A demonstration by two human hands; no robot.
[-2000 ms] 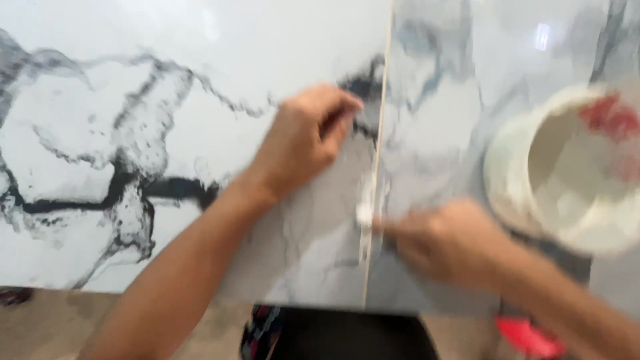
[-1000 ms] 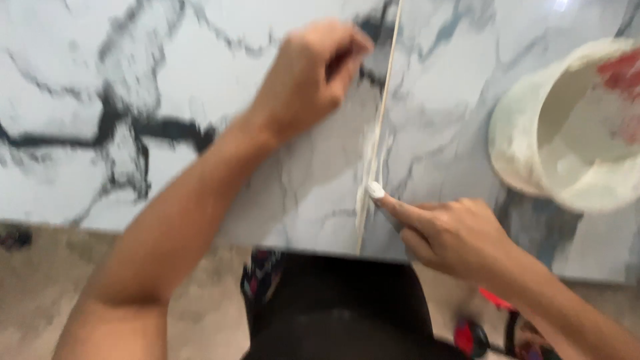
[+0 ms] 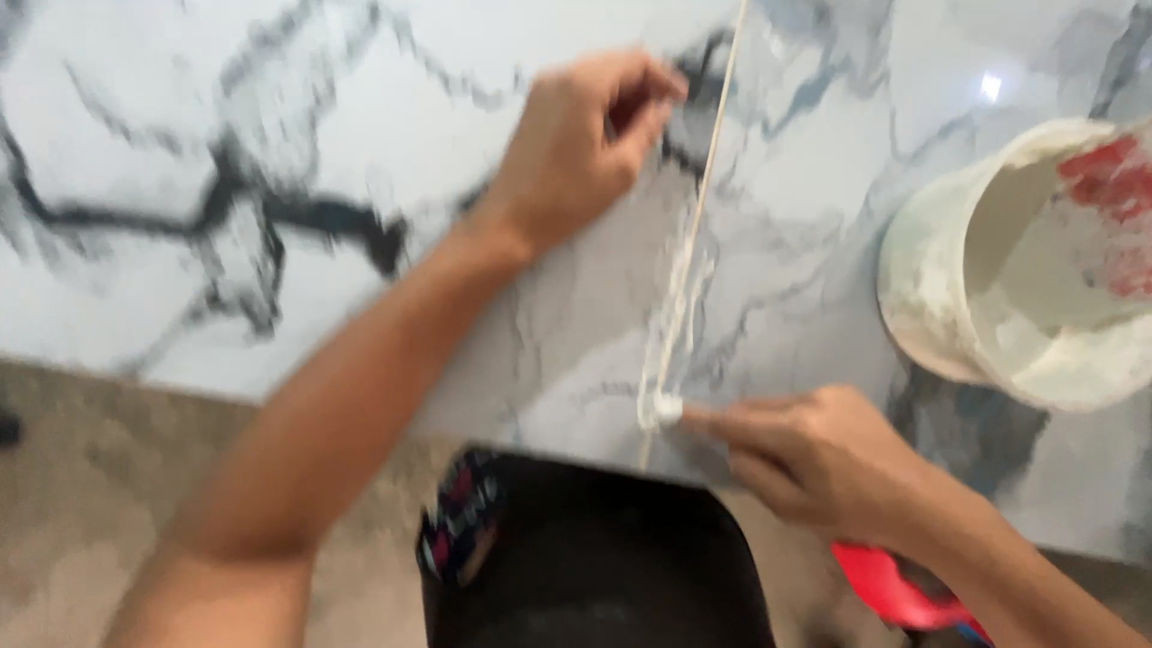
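Observation:
White paste (image 3: 668,408) covers the index fingertip of my right hand (image 3: 819,450), which touches the narrow seam (image 3: 713,157) between marble-patterned slabs near their front edge. More paste is smeared in thin streaks on both sides of the seam just above that finger. My left hand (image 3: 585,135) is raised over the left slab (image 3: 315,198), left of the seam, with its thumb and fingers curled close together; nothing can be made out between them. The right slab (image 3: 792,270) has grey and bluish veins.
A white plastic bucket (image 3: 927,270), its inside smeared with pale paste and red patches, stands on the right slab beyond my right hand. Below the slabs' front edge are a dark garment (image 3: 594,558), a red object (image 3: 886,585) and the brownish floor (image 3: 378,558).
My right index finger has moved down along the seam, toward the front edge, since one second ago. My left hand keeps about the same place and shape.

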